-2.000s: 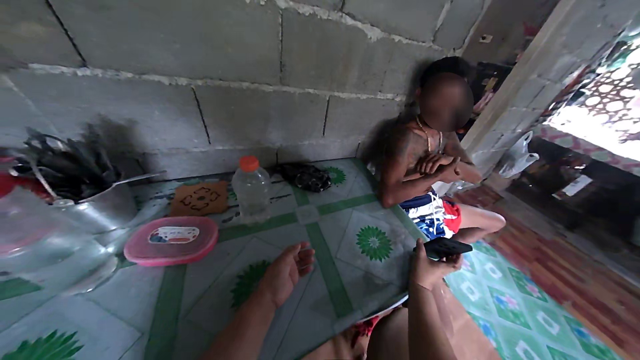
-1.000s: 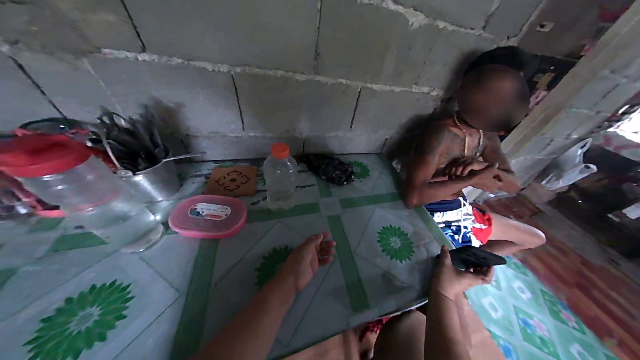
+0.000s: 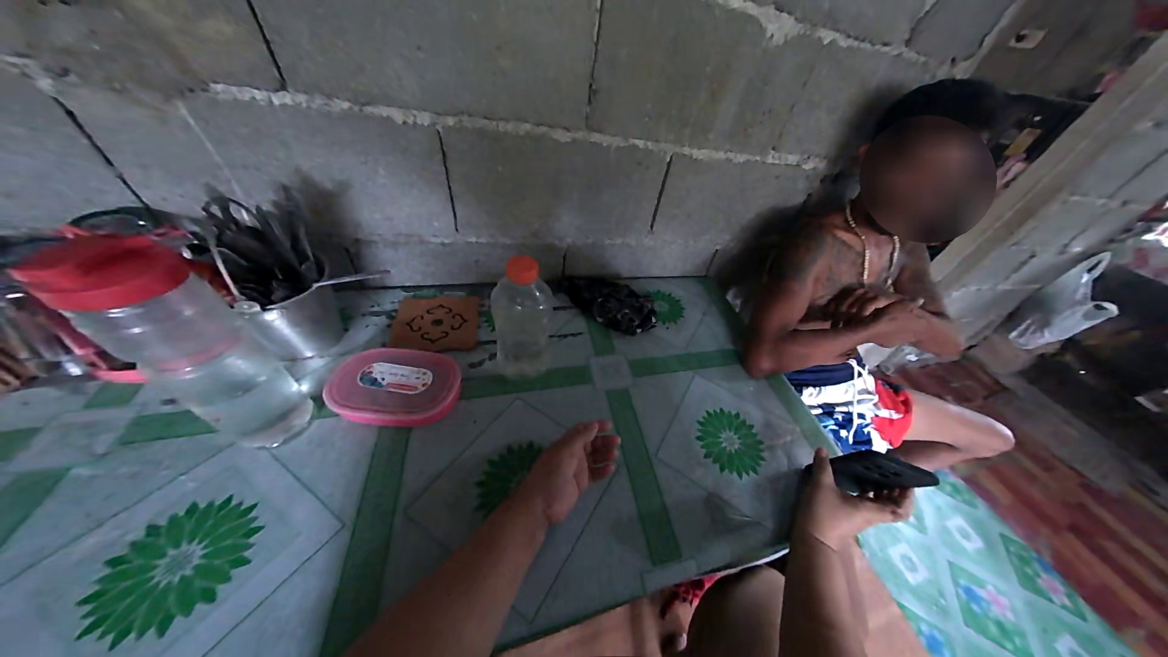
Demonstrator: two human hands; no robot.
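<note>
My left hand [image 3: 568,470] rests over the patterned table cover [image 3: 547,584], fingers loosely curled and nothing seen in them. Past the table's right front edge, my right hand [image 3: 844,506] holds a black smartphone [image 3: 878,472], its back partly showing. A pink lidded plastic container [image 3: 392,387] lies up and left of my left hand. Behind that hand stands a clear plastic bottle [image 3: 522,324] with an orange cap, between a brown square piece with a cut-out pattern [image 3: 436,322] and a crumpled black plastic bag [image 3: 610,305].
A red-lidded clear jug [image 3: 196,356] and a metal pot [image 3: 297,319] full of utensils stand at the left. A concrete block wall [image 3: 547,192] backs the table. A person [image 3: 849,292] sits with folded arms at its right end. A white plastic bag [image 3: 1063,306] is farther right.
The view has shifted left, showing more of the jug and pot. My right hand still holds the phone, and my left hand keeps its loose curl over the table.
</note>
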